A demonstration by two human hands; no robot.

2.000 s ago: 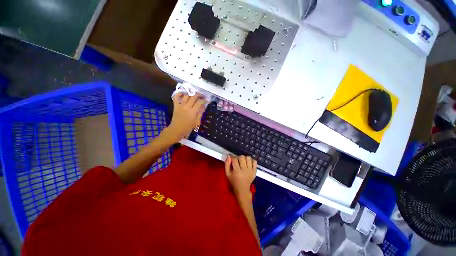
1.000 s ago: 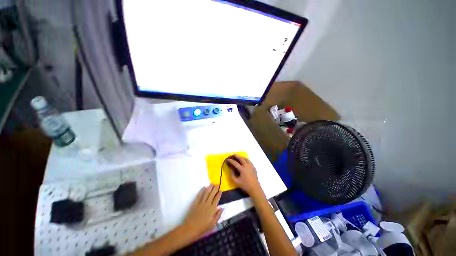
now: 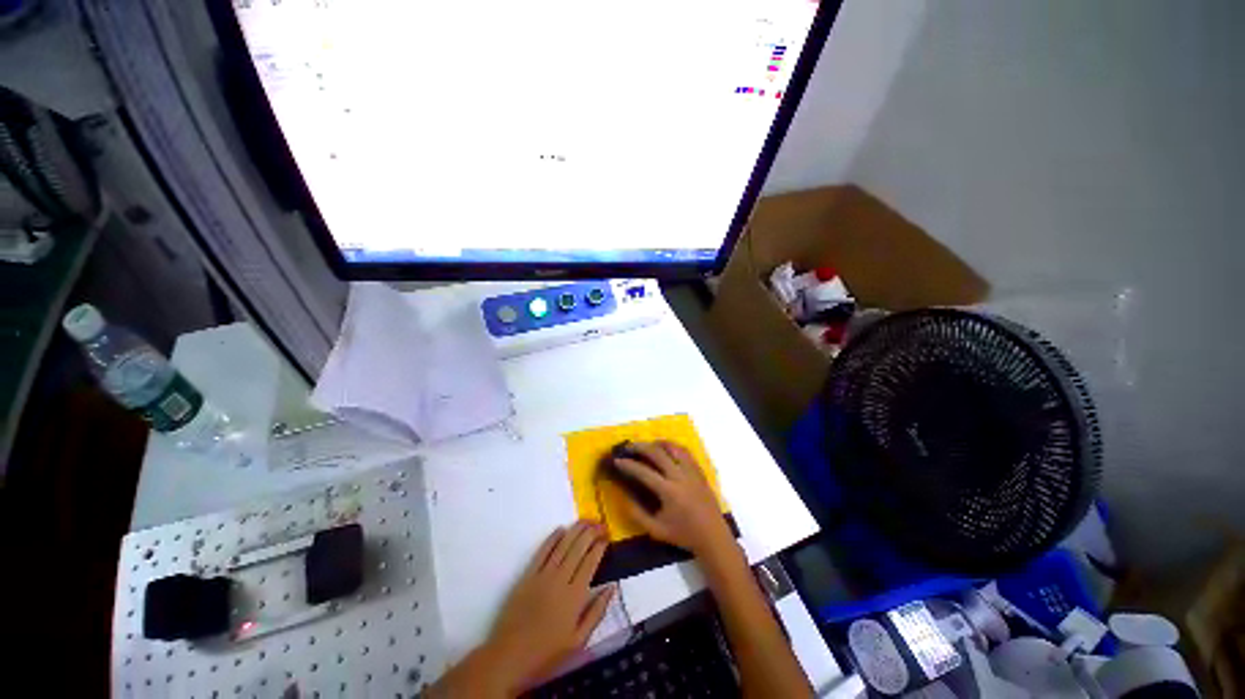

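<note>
My right hand (image 3: 672,494) lies over the black computer mouse (image 3: 631,471) on the yellow mouse pad (image 3: 590,455). Its fingers cover much of the mouse. My left hand (image 3: 556,590) rests flat on the white desk, left of the pad's black edge, and holds nothing visible. The black keyboard (image 3: 655,665) shows below, between my forearms. The monitor (image 3: 533,137) shows a bright white screen with small marks.
Perforated plate (image 3: 369,642) with black blocks (image 3: 335,563) at lower left. Papers (image 3: 410,369), water bottle (image 3: 150,389) and control panel (image 3: 553,307) stand behind. A fan (image 3: 963,437), cardboard box (image 3: 874,232) and crate of white parts (image 3: 1010,662) are at the right.
From the keyboard tray, my right hand has moved onto the mouse and my left onto the desk. The view has risen to the monitor. The screen's contents differ from a second ago.
</note>
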